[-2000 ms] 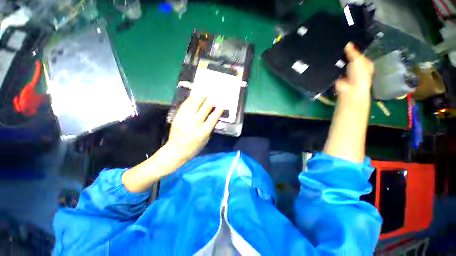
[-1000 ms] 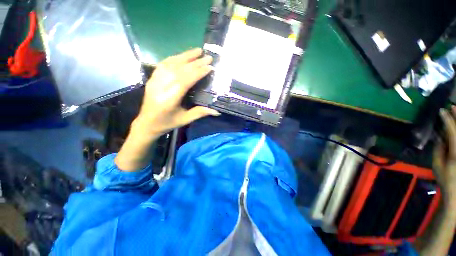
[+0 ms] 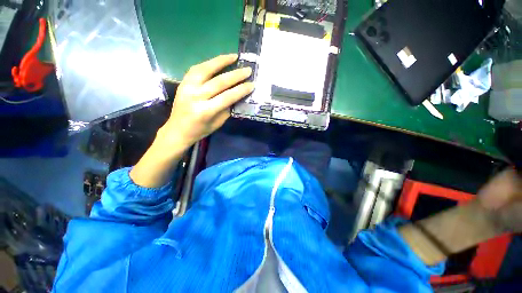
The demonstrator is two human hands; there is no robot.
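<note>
The open tablet chassis point(image 3: 325, 86) lies face down on the bench near its front edge, with a large white battery point(image 3: 293, 63) inside. My left hand point(image 3: 214, 94) rests on the left edge of the chassis, fingers spread over its rim. My right hand point(image 3: 503, 197) is blurred at the right edge of the picture, off the bench front; I cannot tell whether it holds anything. The matte black back cover point(image 3: 426, 43) with camera rings lies to the right of the chassis.
A bagged silver-grey panel point(image 3: 106, 63) lies at left, beside an orange-red tool point(image 3: 33, 66). Crumpled clear plastic point(image 3: 472, 86) lies by the back cover. Below the bench at right are a red-orange frame point(image 3: 406, 197) and pale cylindrical bars point(image 3: 375, 194).
In view, the chassis and back cover have shifted left and slightly up since a second ago. My right hand has gone from over the back cover to the lower right edge. My left hand stays at the chassis.
</note>
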